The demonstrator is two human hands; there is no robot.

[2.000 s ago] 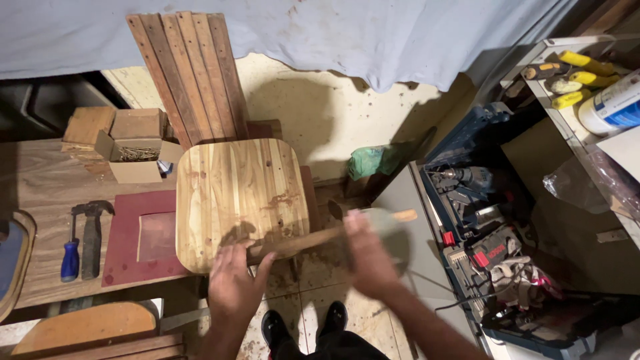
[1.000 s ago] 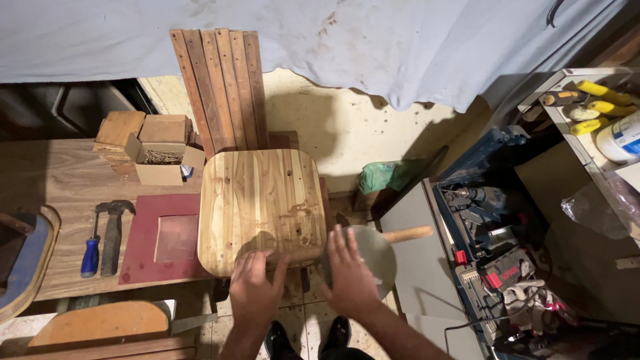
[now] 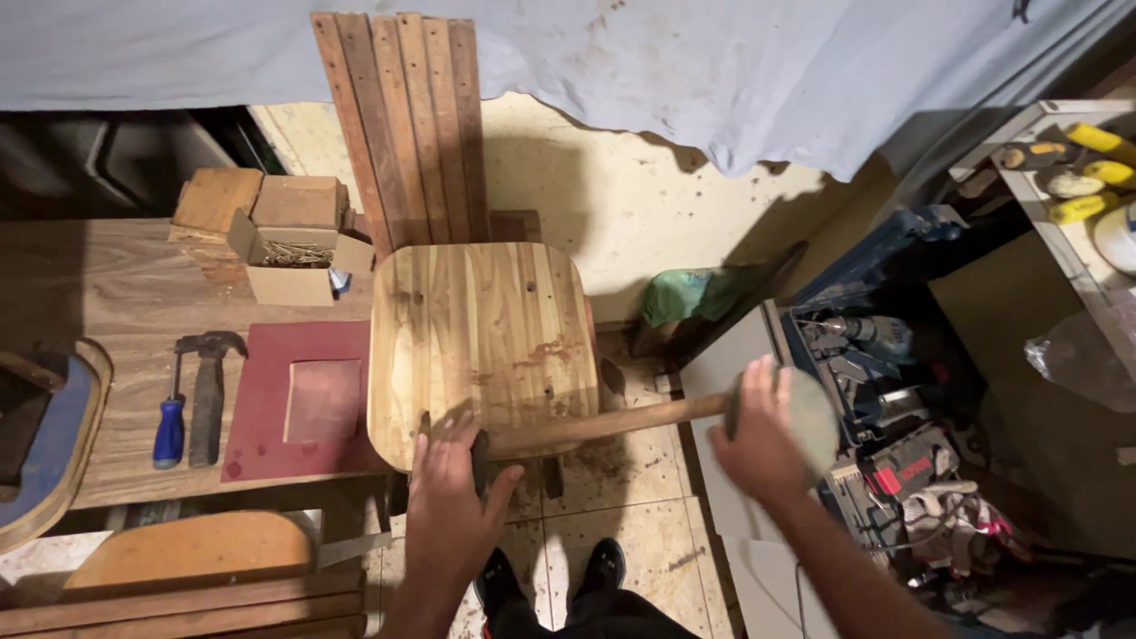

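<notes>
A slim wooden rod (image 3: 621, 423) spans between my hands, over the near edge of a pale wooden stool seat (image 3: 488, 346). My left hand (image 3: 457, 484) is at the rod's dark left end, near the seat's front edge, thumb on the near side. My right hand (image 3: 763, 435) is at its right end, over a dark edge and a round grey-green disc (image 3: 815, 426); the palm hides how the rod and disc meet. Brown smears and several small dark spots mark the seat.
Left bench: claw hammer (image 3: 209, 399), blue-handled screwdriver (image 3: 169, 430), red sheet (image 3: 257, 399), open carton of screws (image 3: 297, 266). Wooden slats (image 3: 413, 133) stand behind the seat. At right are a toolbox with a drill (image 3: 874, 337) and a shelf with yellow-handled tools (image 3: 1087, 209).
The rod's pale tip, which stuck out to the right of my right hand and the disc, no longer shows there. My hands are farther apart than one second ago, with more rod visible between them.
</notes>
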